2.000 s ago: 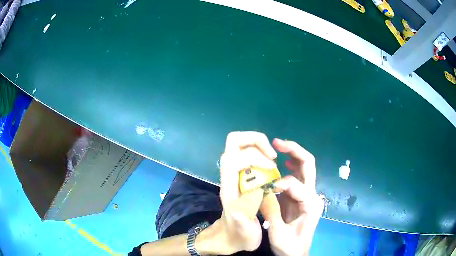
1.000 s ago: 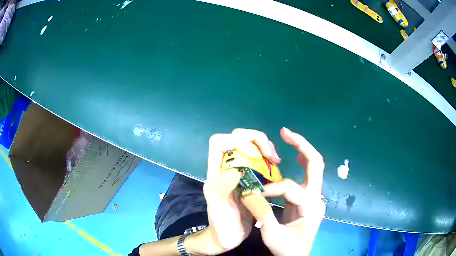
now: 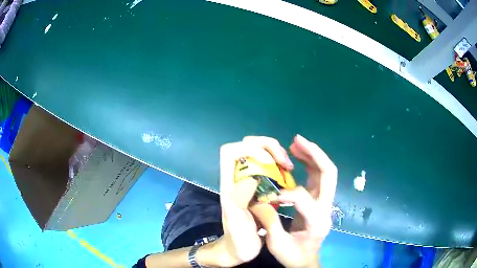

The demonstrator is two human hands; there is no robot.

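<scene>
A yellow housing shell [image 3: 260, 168] with small dark slots in its end face is held over the front edge of the worktop. My left hand [image 3: 238, 209] is closed around it, fingers curled over the top. A small green circuit board [image 3: 267, 188] sits at the open side of the shell, tilted, partly hidden by fingers. My right hand [image 3: 308, 204] pinches the board between thumb and fingertip, with its forefinger raised. A bit of red shows beside the board. A small white piece [image 3: 262, 231] shows below, between the hands.
The dark green worktop [image 3: 209, 94] curves across the view. Beyond its pale rail [image 3: 334, 32], yellow pieces [image 3: 405, 27] lie on the belt near a metal upright [image 3: 444, 47]. An open cardboard box [image 3: 78, 172] stands on the blue floor at left.
Since two seconds ago the shell has tilted and moved slightly left, and more of the green board shows. Over the last second the board's angle has changed slightly. Yellow pieces on the belt have shifted.
</scene>
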